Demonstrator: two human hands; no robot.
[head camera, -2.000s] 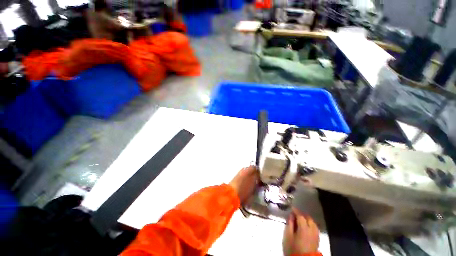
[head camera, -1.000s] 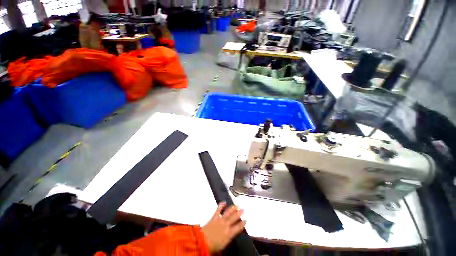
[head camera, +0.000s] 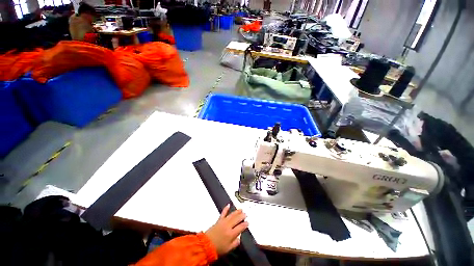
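A narrow black strip lies slanting on the white sewing table, left of the machine, its lower end running past the front edge. My left hand, in an orange sleeve, is on this strip near the front edge, fingers over it; the fingers' underside is hidden. My right hand is out of the picture. The needle and presser foot area of the cream sewing machine has no hand at it. A wider black strip lies flat at the table's left.
Another black strip lies under the machine arm, with small grey pieces to its right. A blue bin stands behind the table. A dark heap is at the left front. Orange bundles, blue bins and a person are farther off.
The narrow strip has come from the needle area to the left front with my left hand. My right hand has left the picture. The camera view has shifted, now showing more of the machine.
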